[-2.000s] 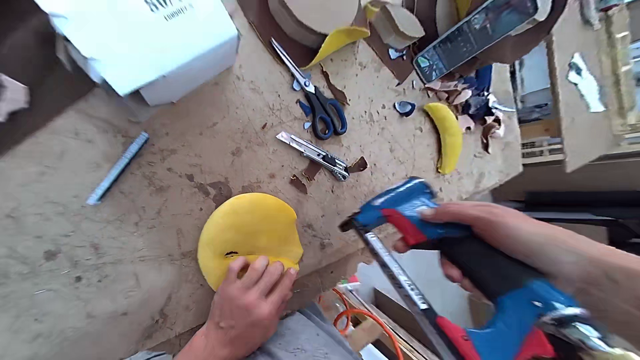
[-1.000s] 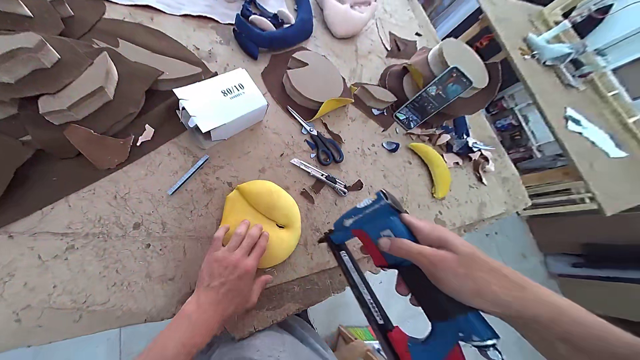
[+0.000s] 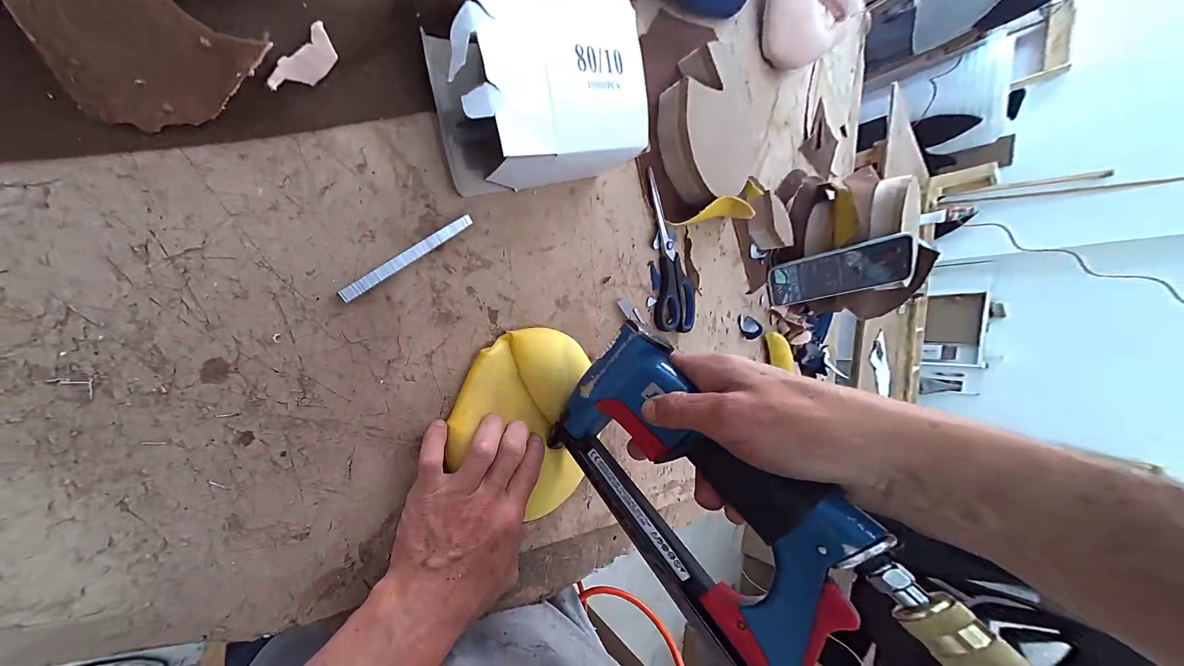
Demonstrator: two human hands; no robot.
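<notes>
My left hand (image 3: 472,504) presses its fingertips on a round yellow padded piece (image 3: 546,370) with a fold across it, lying on the worn wooden bench (image 3: 231,370). In my right hand (image 3: 740,416) is a blue and red pneumatic stapler (image 3: 638,370), gripped by its black handle. The stapler's nose sits at the fold of the yellow piece, just right of my left fingertips. A brass air coupling (image 3: 957,634) is fixed to the handle's end. A strip of staples (image 3: 405,258) lies beyond my left hand. The utility knife (image 3: 631,313) is mostly hidden behind the stapler.
A white cardboard box (image 3: 573,102) stands at the top middle. Scissors (image 3: 673,268), a phone (image 3: 842,270), beige foam blocks (image 3: 708,134) and scraps are to the right. Brown material (image 3: 351,83) covers the top left. An orange hose (image 3: 638,606) hangs below the bench edge.
The stapler, held away from the yellow piece one second ago, has moved left and its nose is now at the fold. The yellow piece lay flatter, without the long fold, two seconds ago.
</notes>
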